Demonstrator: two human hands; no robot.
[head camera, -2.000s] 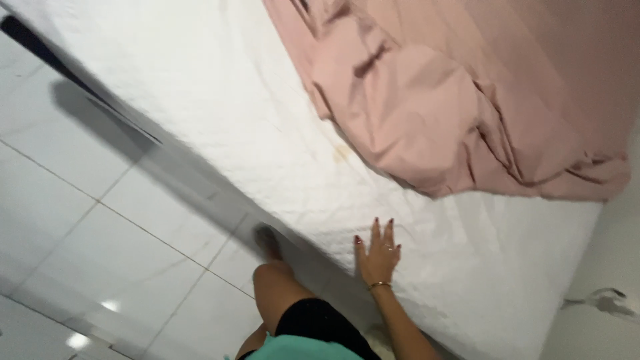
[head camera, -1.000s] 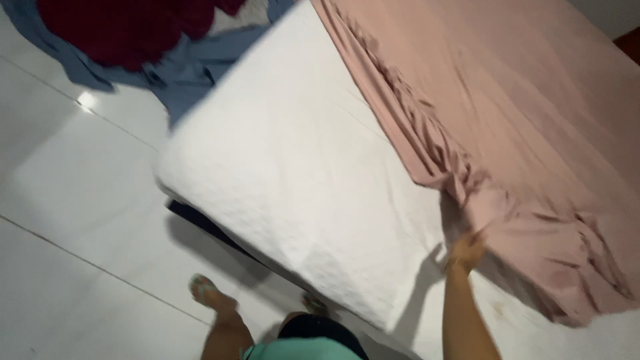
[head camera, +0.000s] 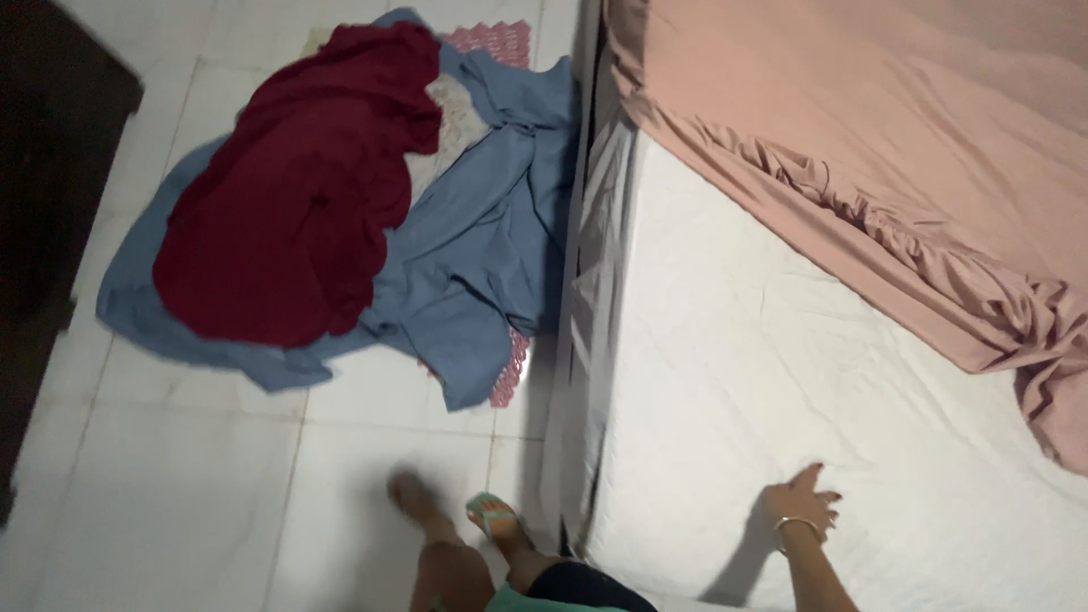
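My right hand (head camera: 803, 506), with a bracelet at the wrist, is over the white mattress (head camera: 714, 382) near its lower end. Its fingers are apart and hold nothing; whether they touch the surface I cannot tell. Up and to the right of the hand, a pink fitted sheet (head camera: 960, 110) covers part of the mattress, its gathered elastic edge running diagonally and bunched at the right. My left hand is out of view.
On the tiled floor left of the bed lie a blue cloth (head camera: 476, 272), a dark red cloth (head camera: 289, 204) and a crocheted pink mat (head camera: 510, 370). Dark furniture (head camera: 51, 170) stands at the far left. My feet, one in a green flip-flop (head camera: 493, 514), are beside the bed.
The hand that was at the pink sheet's edge a second ago is now away from it, over the bare mattress. The view has swung towards the cloths on the floor.
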